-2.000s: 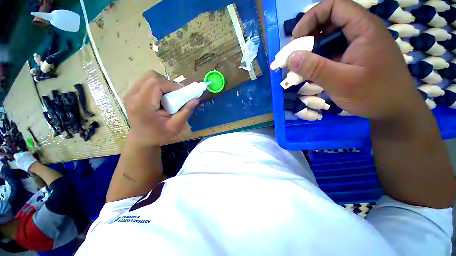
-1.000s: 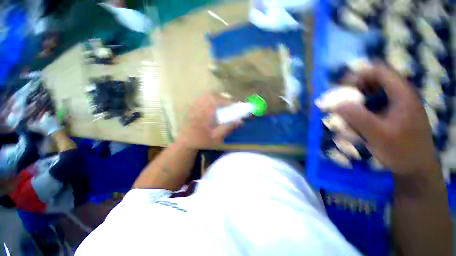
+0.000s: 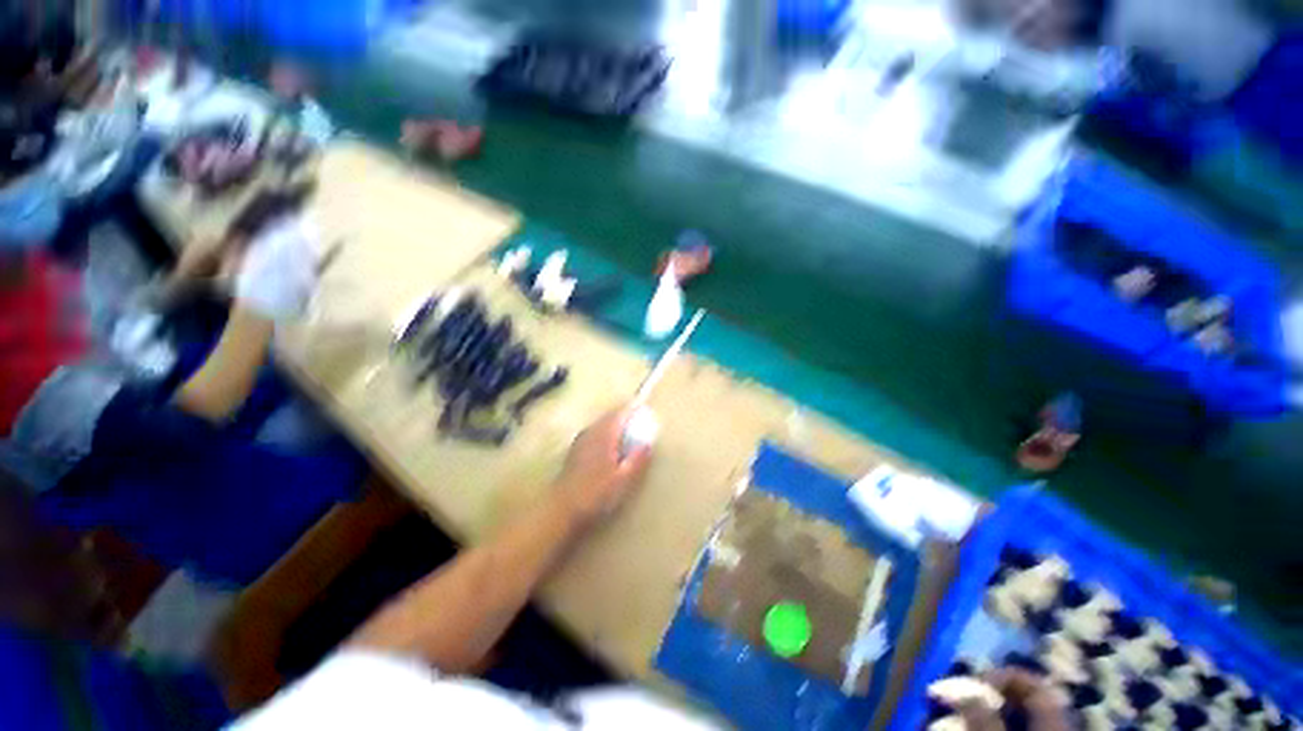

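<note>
The picture is blurred. My left hand [image 3: 603, 469] is closed around a small white glue bottle [image 3: 639, 429] over the cardboard bench cover; a thin pale strip shows just beyond it. My right hand [image 3: 1032, 700] is cut off by the bottom edge, over the blue tray [image 3: 936, 650]. A cream piece [image 3: 966, 693] shows at its fingers, and it appears to hold this; its black part cannot be made out. The green glue cap [image 3: 787, 628] lies on the brown work pad [image 3: 786, 560]. Cream-and-black body pieces [image 3: 1093, 650] fill the tray in rows.
Black leg parts [image 3: 479, 371] lie piled on the bench to the left. A white bottle [image 3: 665, 304] stands by the green belt [image 3: 843, 314]. Reddish-brown parts [image 3: 1050, 433] and a blue crate [image 3: 1143, 307] are farther off. A person's gloved hand [image 3: 279, 267] works at far left.
The view has swung up and left, showing the belt. My left hand and bottle have left the green cap and are now farther left over the bench. My right hand is now mostly cut off.
</note>
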